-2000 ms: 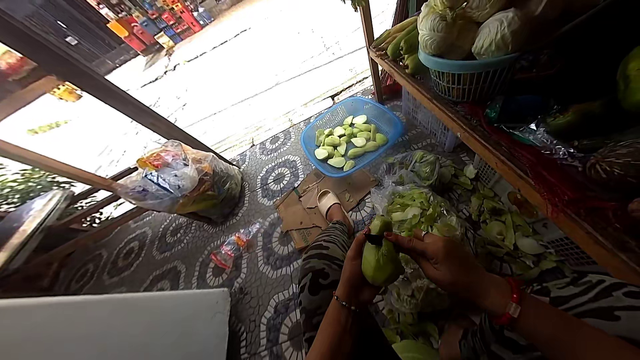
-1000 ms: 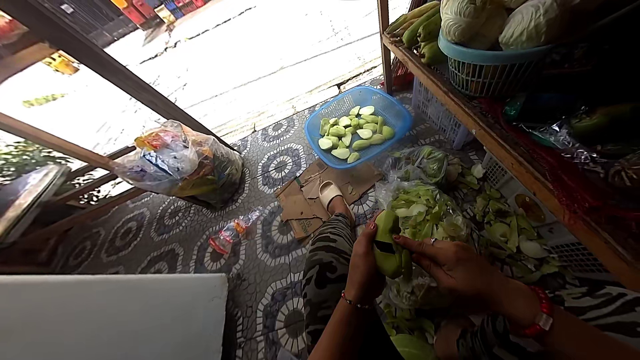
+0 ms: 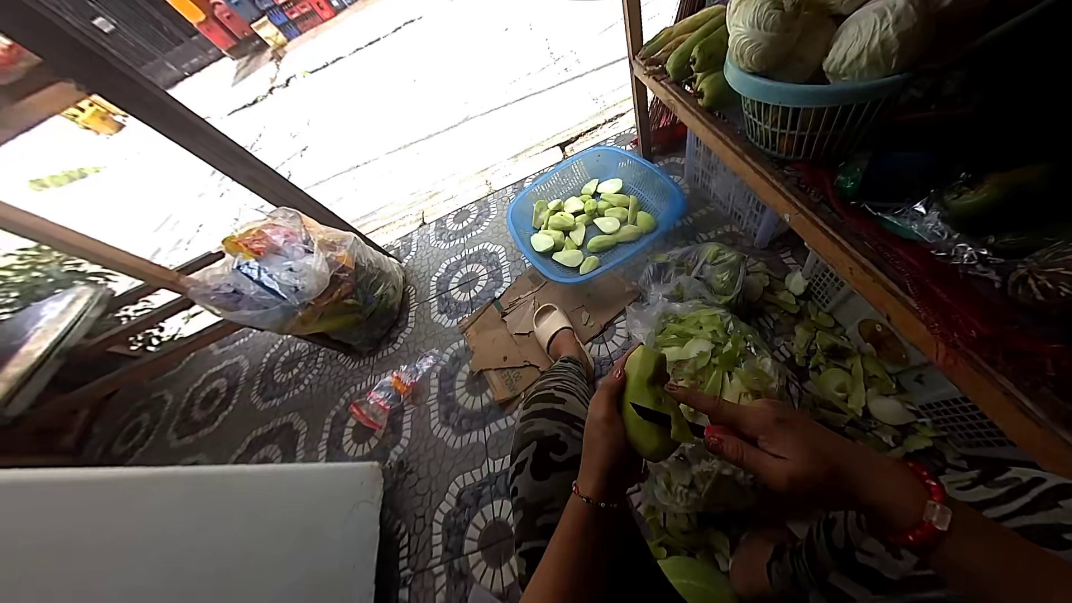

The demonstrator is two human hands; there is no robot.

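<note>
My left hand (image 3: 609, 427) holds a green chayote (image 3: 643, 402) from its left side, above my lap. Closed around the handle of a dark-bladed knife (image 3: 651, 416), my right hand (image 3: 762, 440) keeps the blade against the chayote's skin, its index finger reaching toward the fruit. A strip of peel hangs at the blade. Below and beyond my hands lie clear plastic bags with green peelings (image 3: 712, 343). Farther ahead, a blue plastic basket (image 3: 521, 201) on the floor holds several pale green peeled pieces (image 3: 607, 224).
Flattened cardboard (image 3: 502, 343) lies under my foot. At right, a wooden shelf (image 3: 846, 268) bears a basket of cabbages (image 3: 816, 92); loose peelings (image 3: 846, 377) lie beneath. A stuffed plastic bag (image 3: 310, 276) stands left, a crumpled wrapper (image 3: 389, 394) on the tiles, a white surface (image 3: 193, 528) lower left.
The chayote was lower and more upright in my hands two seconds ago, with the blade near its top; now the blade is at its lower middle. Both hands have kept their hold.
</note>
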